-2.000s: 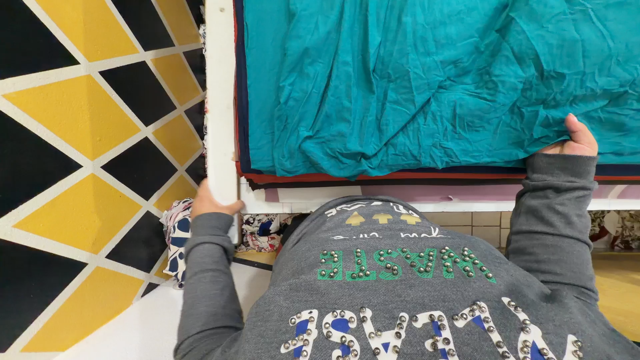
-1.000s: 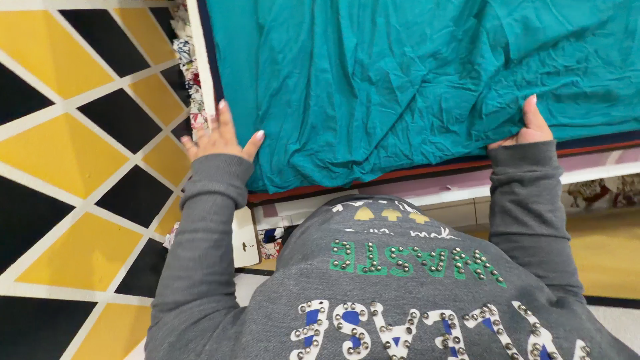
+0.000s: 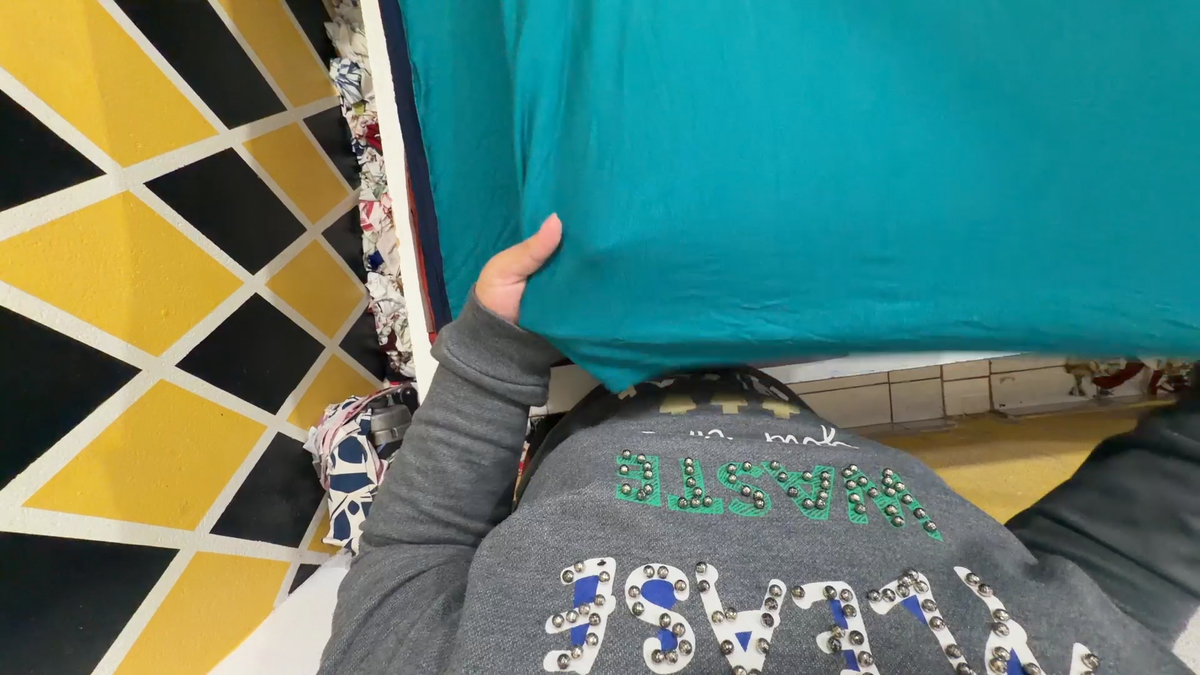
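A teal cloth (image 3: 797, 187) lies over layers of other fabric, with its near edge pulled taut toward my body. Near its left front corner is my left hand (image 3: 520, 267), thumb on top of the cloth and the fingers hidden under it, gripping the edge. My right hand is out of the frame at the right; only its dark sleeve (image 3: 1116, 506) shows. Navy fabric (image 3: 410, 122) shows along the left side beneath the teal layer.
The white table edge (image 3: 392, 159) runs along the left. Beside it, crumpled printed scraps (image 3: 378, 216) fill the gap to a wall (image 3: 122, 272) painted with yellow and black diamonds. A patterned fabric bundle (image 3: 352, 459) hangs at lower left.
The cloth, wrinkled before, is now mostly smooth and stretched at its near edge. My left hand has moved from the table's left edge onto the cloth. My right hand has left the view.
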